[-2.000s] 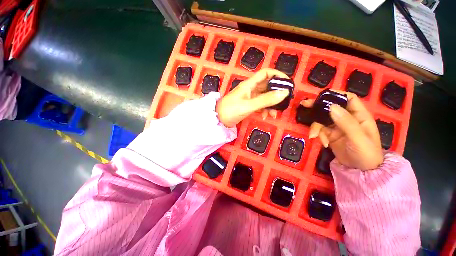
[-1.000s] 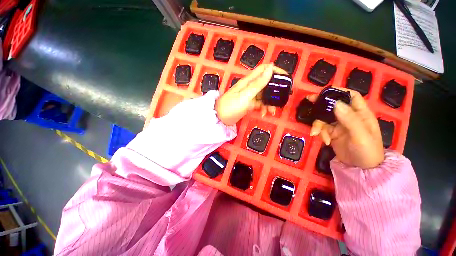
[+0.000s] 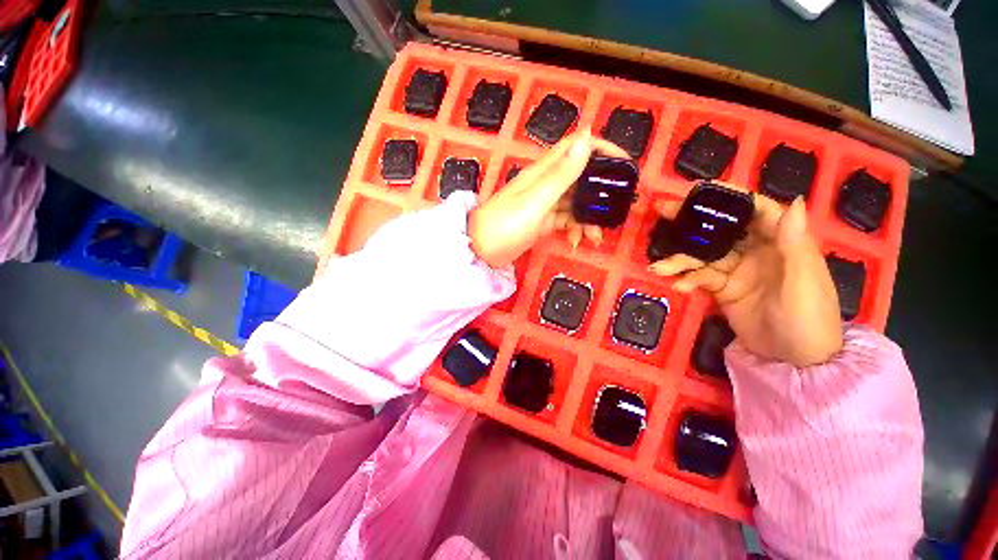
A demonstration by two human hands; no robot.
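My left hand (image 3: pixel 531 208) holds a strapless smartwatch (image 3: pixel 605 191), its glossy black screen up and lit with small white and blue text. My right hand (image 3: pixel 779 273) holds a second smartwatch (image 3: pixel 716 221), screen up and lit with similar text, its thumb raised off the glass. Both are above the middle of a red-orange tray (image 3: pixel 589 356) with square pockets. Most watches in the tray lie back up, such as one dull black unit (image 3: pixel 639 318); several in the front row show dark glossy screens, such as this one (image 3: pixel 619 416). My hands and left sleeve hide some pockets.
A brown wooden edge (image 3: pixel 657 74) runs behind the tray on the dark green bench (image 3: pixel 219 120). Paper (image 3: pixel 917 82) with a black pen (image 3: pixel 911 55) lies at the upper right. Blue crates (image 3: pixel 118 246) stand on the grey floor at the left. Another red tray (image 3: pixel 49 55) is at the upper left.
Both watch screens now show white and blue text. My right thumb has lifted off its watch and the watch has tilted flatter to view. My left thumb moved off its screen earlier.
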